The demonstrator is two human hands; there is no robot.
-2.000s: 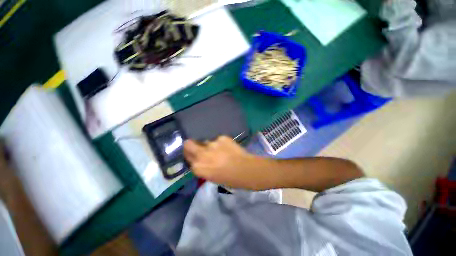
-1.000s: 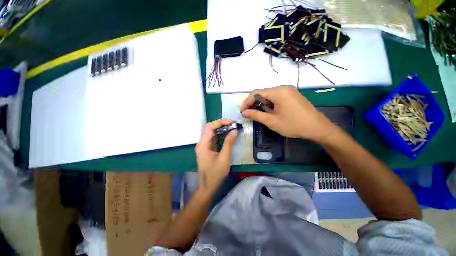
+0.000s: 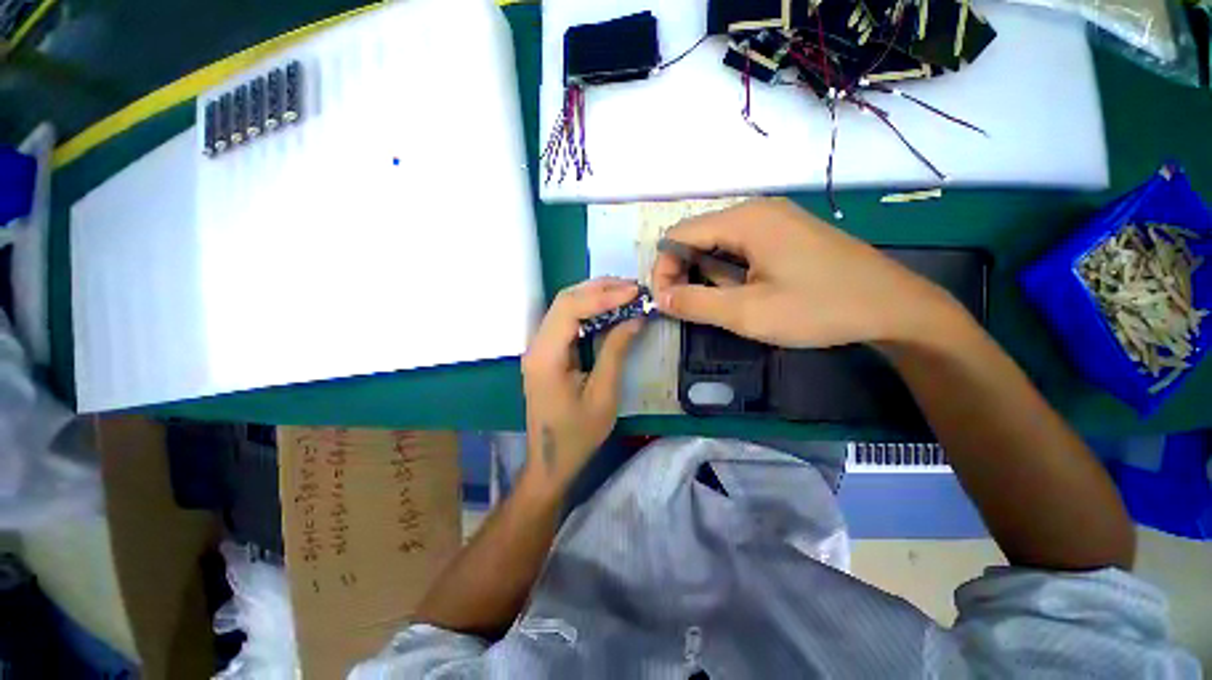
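My left hand [image 3: 572, 365] pinches a small dark-and-silver component [image 3: 614, 316] between thumb and fingers. My right hand [image 3: 784, 276] holds a slim dark tool [image 3: 702, 259], likely tweezers, and its fingertips meet the component's right end, where a small pale spot shows. The black phone-case housing [image 3: 851, 392] lies flat under my right hand and forearm, partly hidden, its camera hole at the lower left. The adhesive liner sheet [image 3: 654, 385] lies beneath my hands, left of the housing.
Spare components [image 3: 253, 109] stand in a row on the left foam board [image 3: 372, 266]. A black module [image 3: 610, 49] and the module pile [image 3: 851, 40] lie on the back foam board [image 3: 1050, 126]. A blue bin [image 3: 1063, 286] of cream strips is right. A cardboard box [image 3: 372, 531] sits below left.
The view has shifted, so the bench things sit higher in it. My right fingertips have come from slightly apart to meet the component in my left hand.
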